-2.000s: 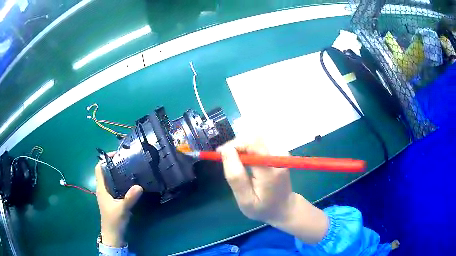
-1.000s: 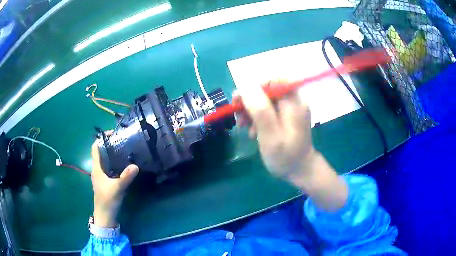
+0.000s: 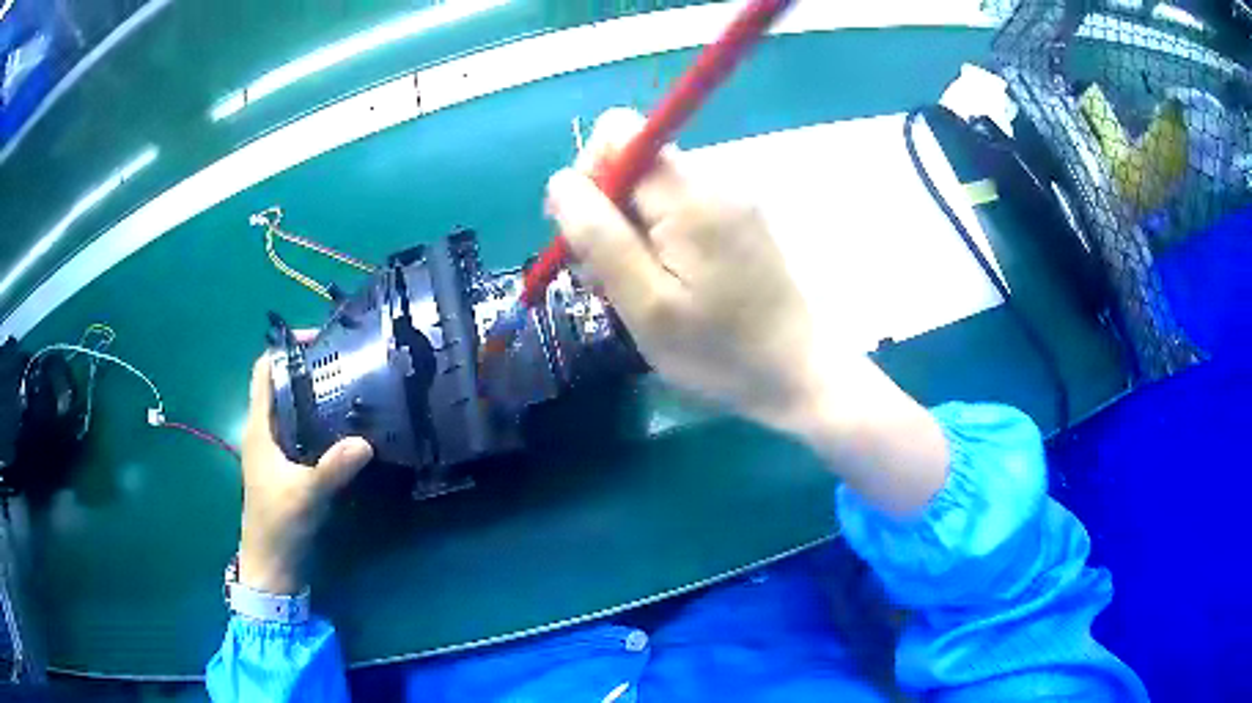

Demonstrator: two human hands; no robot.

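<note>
A bulky black ribbed unit (image 3: 398,364) lies on the green bench, its cylinder end to the right. My left hand (image 3: 291,474) grips its left end, thumb in front. My right hand (image 3: 700,289) holds a brush by its red handle (image 3: 673,110), which slants up to the right and leaves the top edge. The brush's lower end is over the gap between body and cylinder end; its bristles are blurred. My right hand hides part of the cylinder end. Thin yellow and red leads (image 3: 295,261) run from the body's back.
A white paper sheet (image 3: 879,220) lies to the right, partly behind my right hand. A thick black cable (image 3: 954,234) loops over its right edge. Wire mesh (image 3: 1119,206) stands at the far right. Another black unit (image 3: 41,426) with a pale lead is at the left edge.
My right hand has moved left and up towards the unit since the last frame, and the brush handle now stands steeper. My left hand stays on the unit's left end.
</note>
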